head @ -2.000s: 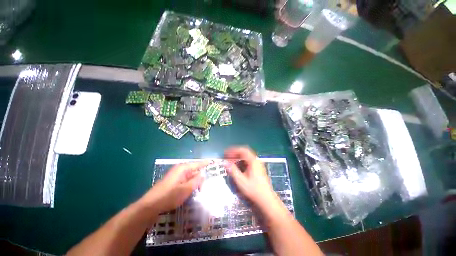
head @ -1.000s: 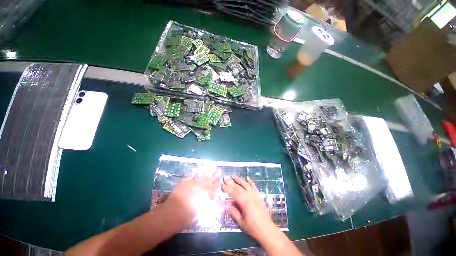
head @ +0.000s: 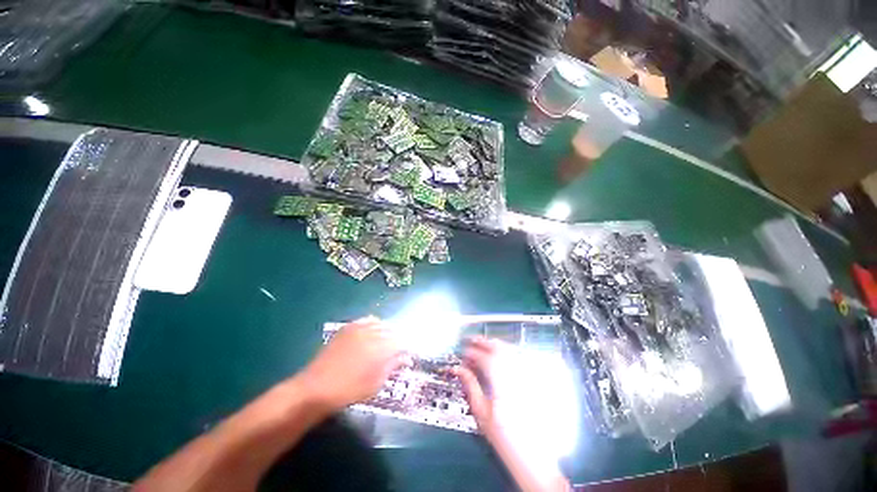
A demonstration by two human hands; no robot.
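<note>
A gridded clear sheet (head: 423, 404) lies flat on the bench in front of me, with rows of small dark and pale pieces; strong glare hides its right part and some of its upper edge. My left hand (head: 361, 360) rests over its left part, fingers bent at the surface. My right hand (head: 478, 370) is over the middle, fingers pointing down to the sheet, partly washed out by glare. Whether either hand holds a small piece cannot be told. A loose pile of green circuit boards (head: 385, 240) lies beyond, before a clear tray heaped with boards (head: 404, 144).
A second clear tray with dark boards and film (head: 625, 298) stands right, beside a white packet (head: 736, 332). A white smartphone (head: 187, 240) and a stack of dark gridded sheets (head: 82, 259) lie left. Two clear cups (head: 553, 101) stand upper right. Dark stacks (head: 462, 34) stand behind.
My hands were together above the sheet, then lowered and parted onto it. The view has shifted, so bench items sit lower in the picture. The glare has spread to the right of the sheet.
</note>
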